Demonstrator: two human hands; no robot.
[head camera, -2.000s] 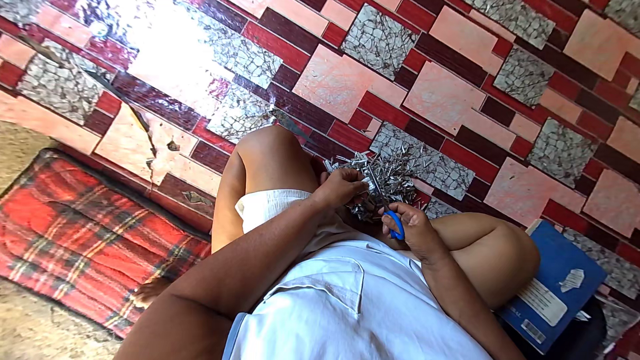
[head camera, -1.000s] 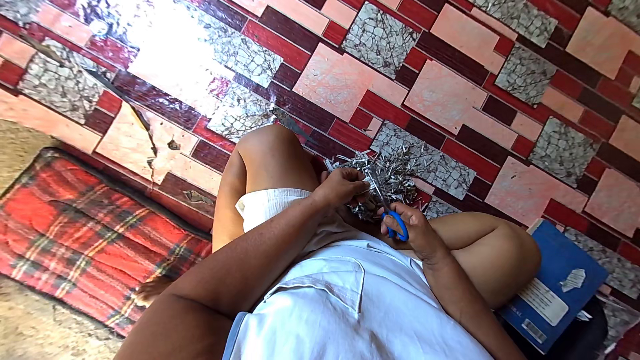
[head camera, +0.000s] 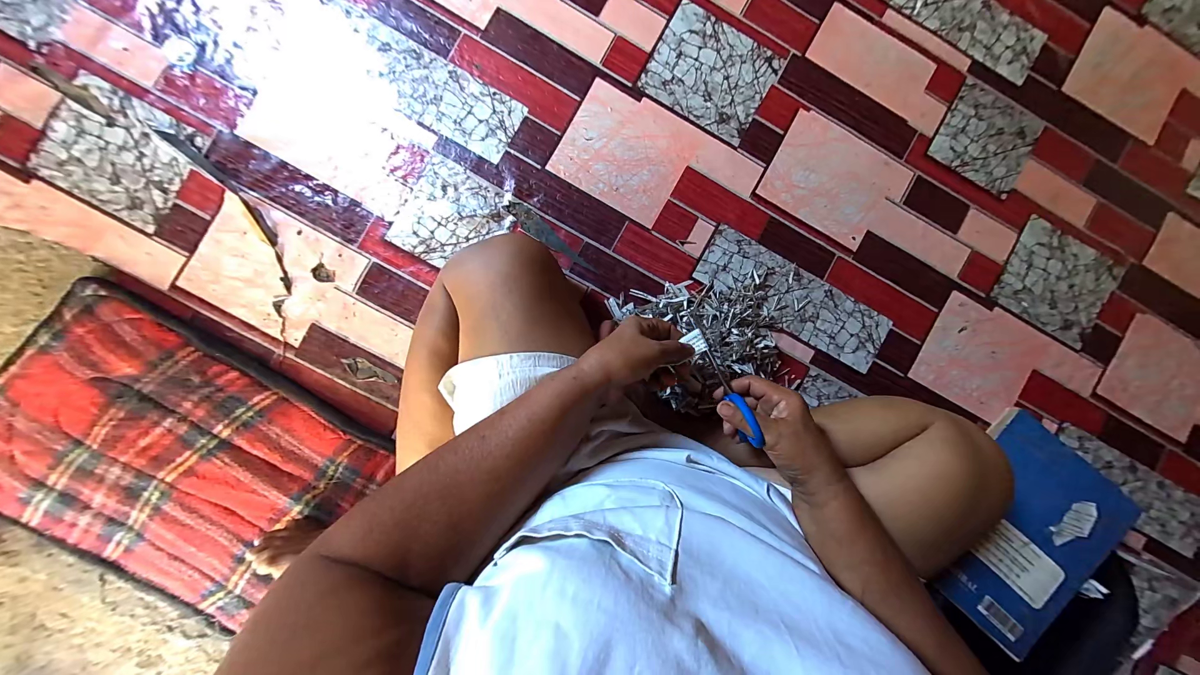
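Observation:
My left hand (head camera: 642, 352) pinches a small piece of printed paper (head camera: 695, 341) above my lap. Blue-handled scissors (head camera: 746, 419) are in my right hand (head camera: 773, 417), with their blades pointing up beside the paper; whether the blades touch it cannot be told. Just beyond both hands, a loose heap of thin cut paper strips (head camera: 741, 314) lies on the patterned floor covering between my knees.
A blue book (head camera: 1041, 534) rests on a dark object by my right knee. A red plaid mat (head camera: 178, 450) lies at the left. The patterned floor covering (head camera: 825, 169) has a torn patch at left, near a long thin blade-like object (head camera: 220, 178).

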